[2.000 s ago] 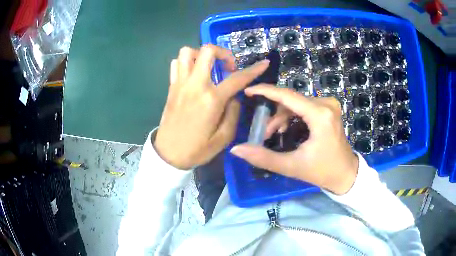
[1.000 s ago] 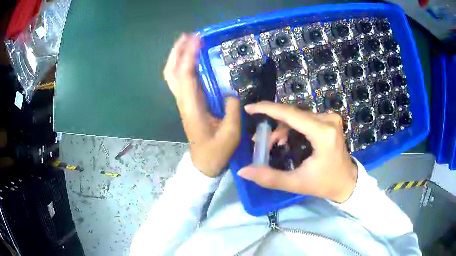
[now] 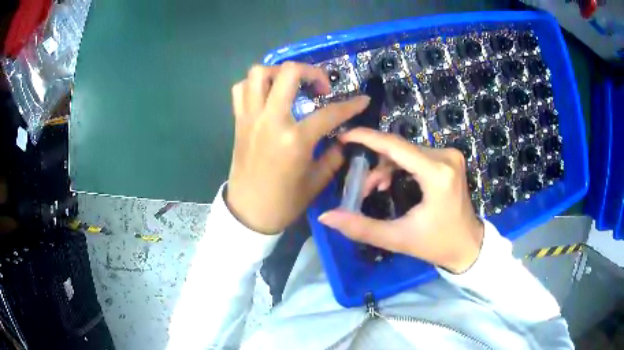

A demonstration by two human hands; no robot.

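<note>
My right hand [image 3: 424, 198] holds the glue syringe [image 3: 354, 183] over the near left part of the blue plastic tote [image 3: 383, 273]. The thumb is at the syringe's near, translucent end and the fingers are around its far, dark end. The needle tip is hidden. My left hand [image 3: 274, 143] is over the tote's left rim, fingers curled, with index finger and thumb at the board rows; whether it grips anything is hidden. Circuit boards with round black centres [image 3: 449, 115] fill the tote in tight rows.
The tote lies on a green benchtop [image 3: 157, 102] and overhangs its near edge towards my body. Stacked blue totes [image 3: 605, 157] stand at the right. Clear plastic bags [image 3: 51, 68] hang at the upper left. Black crates [image 3: 58, 294] are at the lower left. Yellow-black tape [image 3: 557, 251] marks the floor.
My left hand was spread at the tote's left rim one second ago and is now curled in over the boards. The tote has shifted slightly towards me. My right hand keeps its hold on the syringe.
</note>
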